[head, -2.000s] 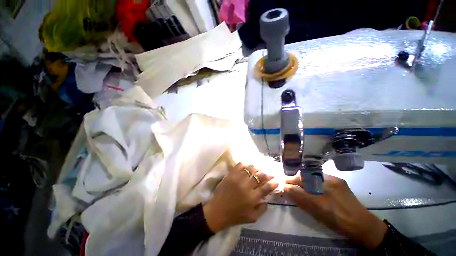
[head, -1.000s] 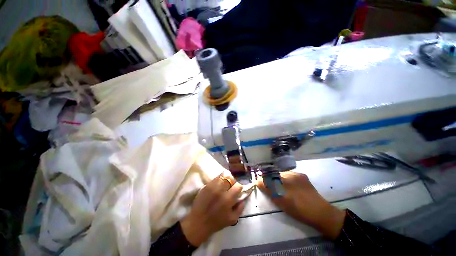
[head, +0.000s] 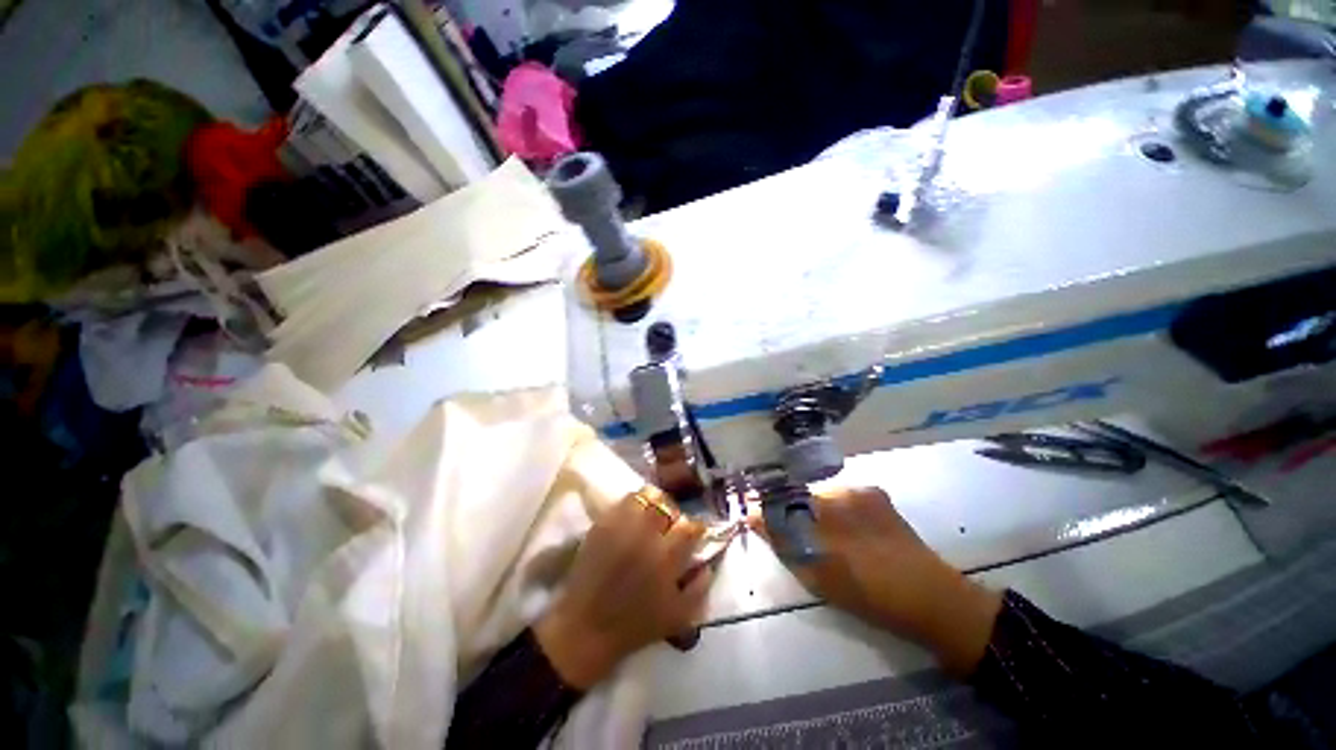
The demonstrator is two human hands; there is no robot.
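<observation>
The cream garment piece (head: 425, 528) lies in large soft folds left of the needle, its edge running to the lit needle area. My left hand (head: 623, 586) is closed on its edge just left of the needle. My right hand (head: 879, 572) is right of the needle, its fingertips at the lit spot, partly hidden behind the grey tension dial (head: 806, 447); what they hold is not clear. The white sewing machine head (head: 938, 293) with its blue stripe stands above my hands. The presser foot is mostly hidden in glare.
Thread snips (head: 1062, 451) and a longer thin metal tool (head: 1172, 466) lie right of the needle. Flat cream cut panels (head: 403, 264) lie behind at the left. A grey ruler edge (head: 835, 721) runs along the table front. A dark cloth pile (head: 733, 88) is behind the machine.
The view has shifted right, so the machine and hands appear further left. My left hand has turned and its fingers have drawn together at the cloth edge. The right hand stays by the needle.
</observation>
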